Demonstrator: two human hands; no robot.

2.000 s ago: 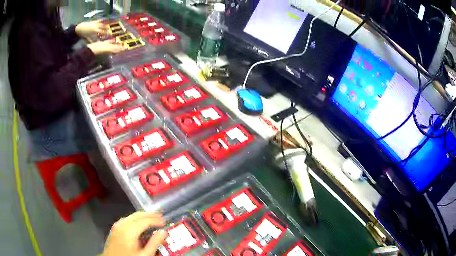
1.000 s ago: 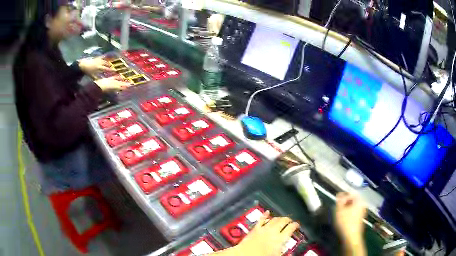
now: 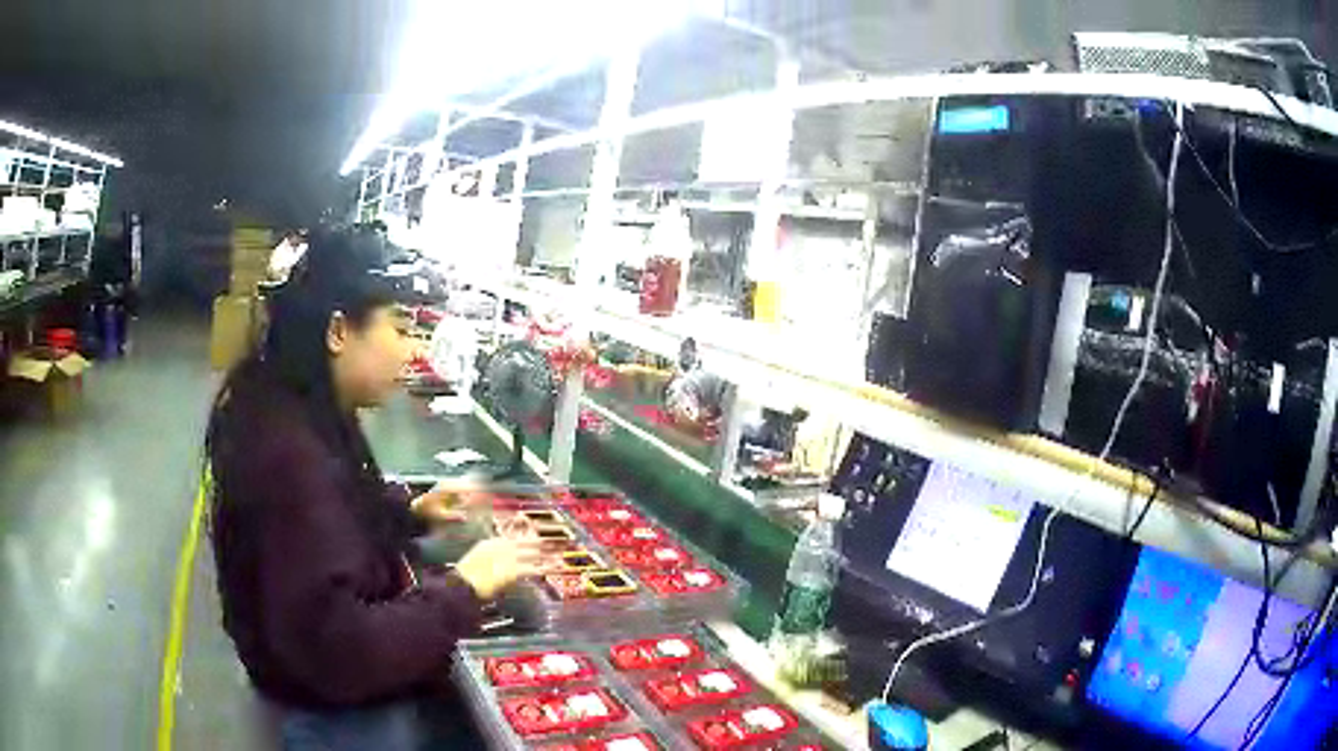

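Note:
Neither of my hands is in the picture. Nearest in front of me, a clear blister tray [image 3: 473, 678] is cut off by the bottom edge. It holds two rows of red electronic units [image 3: 564, 710] with white labels. Beyond it, a second tray holds red units [image 3: 646, 555] and yellow-edged units [image 3: 606, 583]. A neighbouring worker [image 3: 330, 543] in a dark top has both hands over that tray.
A water bottle [image 3: 807, 580] stands beside the trays. A blue mouse [image 3: 897, 726] is at the bottom edge. Two monitors [image 3: 961, 531] [image 3: 1206, 646] and hanging cables are at right, below a pale shelf ledge [image 3: 939, 423]. A yellow floor line [image 3: 182, 616] runs at left.
The view has swung up and left, so things sit lower. My two hands, the nearest tray and the handheld scanner have left the picture. The aisle and shelving now show.

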